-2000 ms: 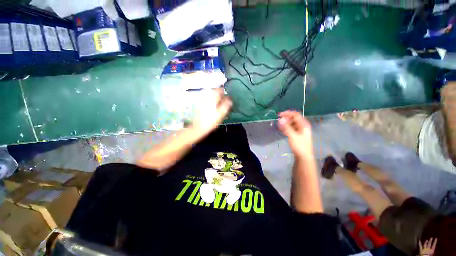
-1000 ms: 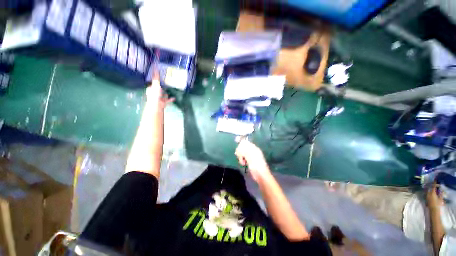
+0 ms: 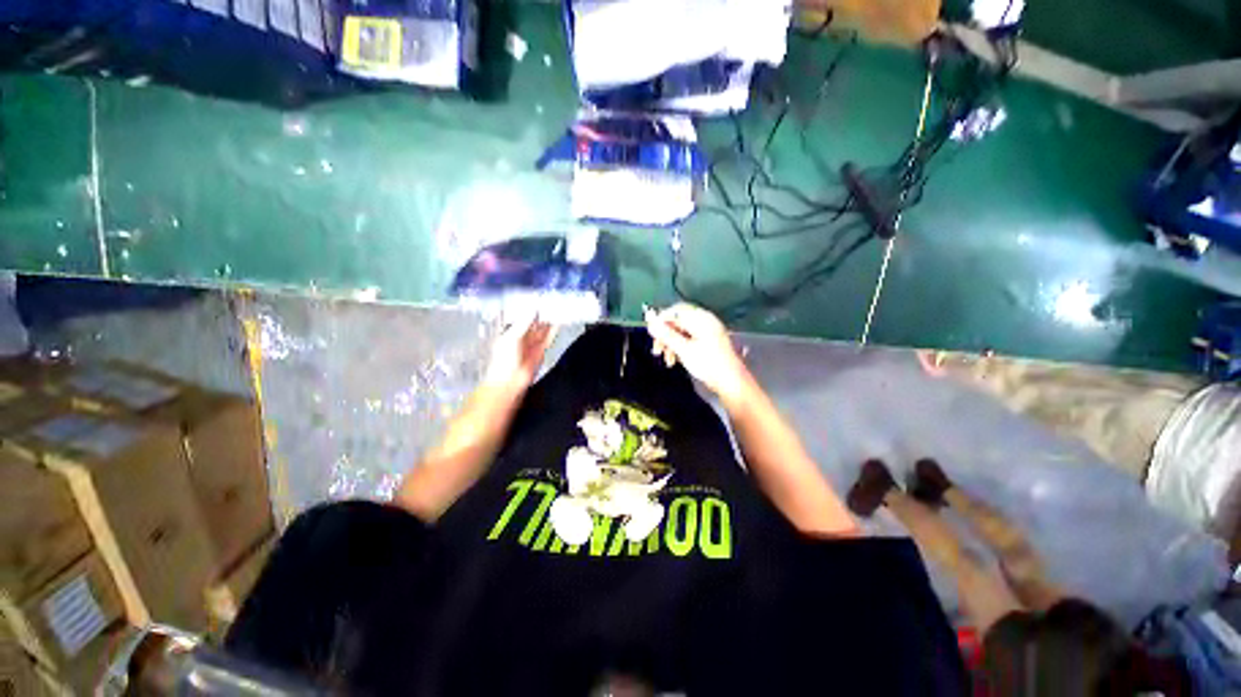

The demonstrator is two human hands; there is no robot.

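A blue retail packet (image 3: 538, 270) with a white near side lies tilted at the front edge of the green bench, its print blurred. My left hand (image 3: 520, 343) is at its near edge, fingers closed on that edge. My right hand (image 3: 694, 338) is just right of it at the bench edge, fingers bent together. A small pale spot shows at its fingertips; I cannot tell whether it is a held thing. Blue and white packets (image 3: 636, 170) lie beyond, below an open display box (image 3: 676, 41) with a white panel.
Black cables (image 3: 871, 202) lie tangled on the bench at right. A row of blue boxes (image 3: 266, 27) stands at back left, one with a yellow label. Brown cartons (image 3: 150, 477) are on the floor at left. A person's legs (image 3: 973, 545) show at lower right.
My left hand has come back from the blue boxes to the bench edge, where a blue packet now lies. My right hand stays near the front edge. The view has tilted down.
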